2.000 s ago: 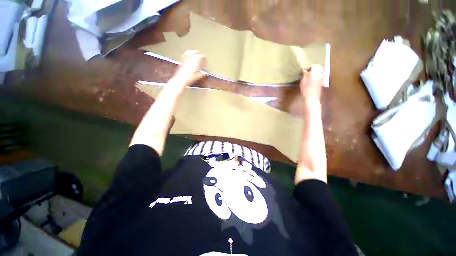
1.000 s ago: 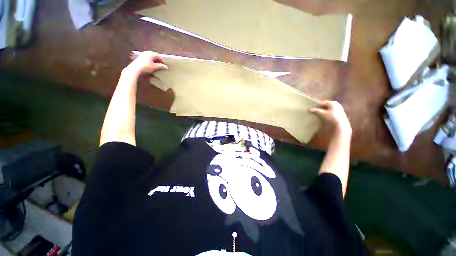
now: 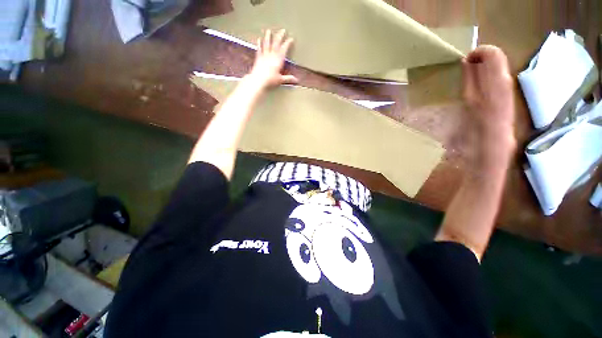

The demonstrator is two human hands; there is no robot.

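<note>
Two tan cut panels lie on the reddish-brown table. The far panel (image 3: 343, 39) has a white edge along its near side and right end; its right part is lifted and folded over. My right hand (image 3: 487, 63) is closed on the raised corner, its forearm blurred. My left hand (image 3: 270, 59) is spread flat with fingers apart on the near left part of the far panel, its thumb towards the near panel. The near panel (image 3: 330, 129) lies flat at the table's front edge, below both hands. A small white pointed piece (image 3: 375, 103) shows between the panels.
Folded white and tan bundles (image 3: 558, 82) lie at the right. A white and grey loose piece (image 3: 142, 16) lies at the far left, with more white pieces (image 3: 39, 30) beyond. The table's front edge crosses below the near panel. A dark machine (image 3: 49, 214) stands at lower left.
Both hands have left the near panel's ends and moved to the far panel. My right hand has lifted the far panel's right corner. The near panel now lies flat.
</note>
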